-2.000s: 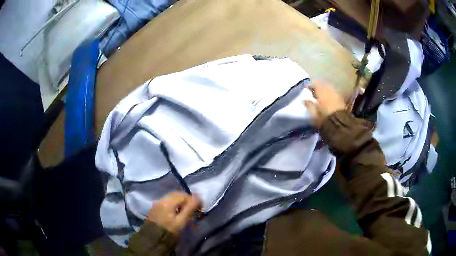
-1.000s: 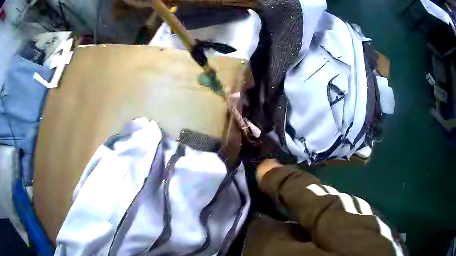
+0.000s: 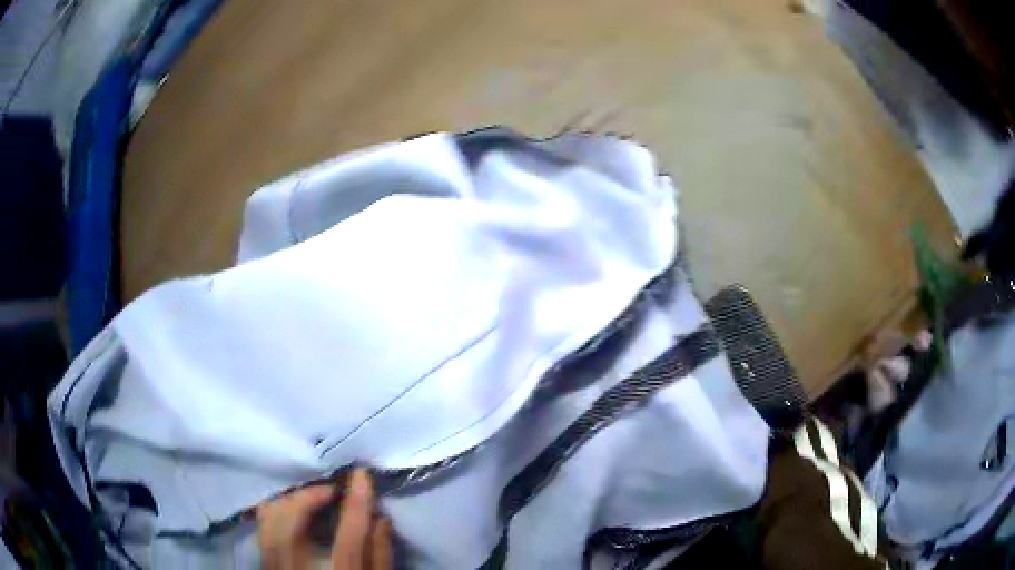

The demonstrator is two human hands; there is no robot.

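Observation:
A part-sewn garment [image 3: 367, 278], white inside with dark flecked seam strips, lies rumpled across the tan table. My left hand [image 3: 323, 529] is at the bottom edge, partly cut off, with its fingers closed on the garment at a dark seam. A dark flecked strip [image 3: 751, 345] sticks out at the garment's right side. My right hand is not visible. Only my brown right sleeve [image 3: 824, 490] with white stripes shows at the lower right, beside the garment.
The tan pressing table [image 3: 534, 67] curves behind the garment. A blue bar [image 3: 95, 212] runs along its left edge. Another white and dark garment [image 3: 957, 423] hangs or lies at the right. A green tie [image 3: 940, 278] shows at the table's right edge.
The view has swung right, then back over the garment. The garment lies differently, with its seams shifted. My left hand is back in view at the seam; my right hand has gone out of sight.

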